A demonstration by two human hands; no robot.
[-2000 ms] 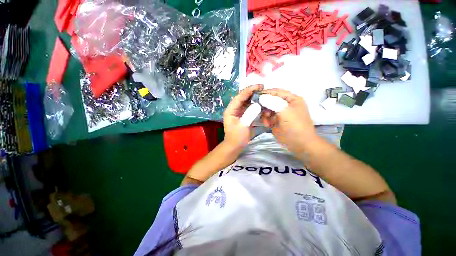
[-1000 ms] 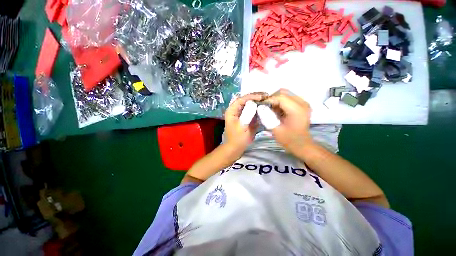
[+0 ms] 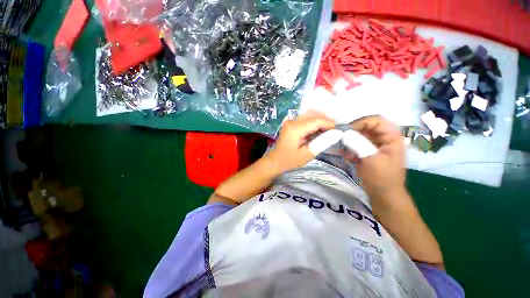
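My left hand [image 3: 299,142] and my right hand [image 3: 380,151] meet at the near edge of the white sheet [image 3: 401,102], white coverings on both thumbs. A small greyish piece [image 3: 344,126] shows between the fingertips of both hands, mostly hidden and blurred. Red strips [image 3: 378,49] lie heaped on the sheet beyond my hands. Dark square plates [image 3: 479,116], some with white faces, lie heaped at the sheet's right. Silver metal fittings [image 3: 250,70] lie in a tangled heap on a clear bag, left of the sheet.
A long red bar [image 3: 436,16] lies beyond the sheet. At left are red sheet pieces [image 3: 131,49], a yellow-and-black tool [image 3: 179,78] and a second metal heap [image 3: 125,81]. A red stool [image 3: 212,158] stands below the bench edge.
The view has turned and shifted, so more of the red bar shows. My hands are a little farther apart at the wrists, and my right hand is tilted and blurred. The fingertips still meet.
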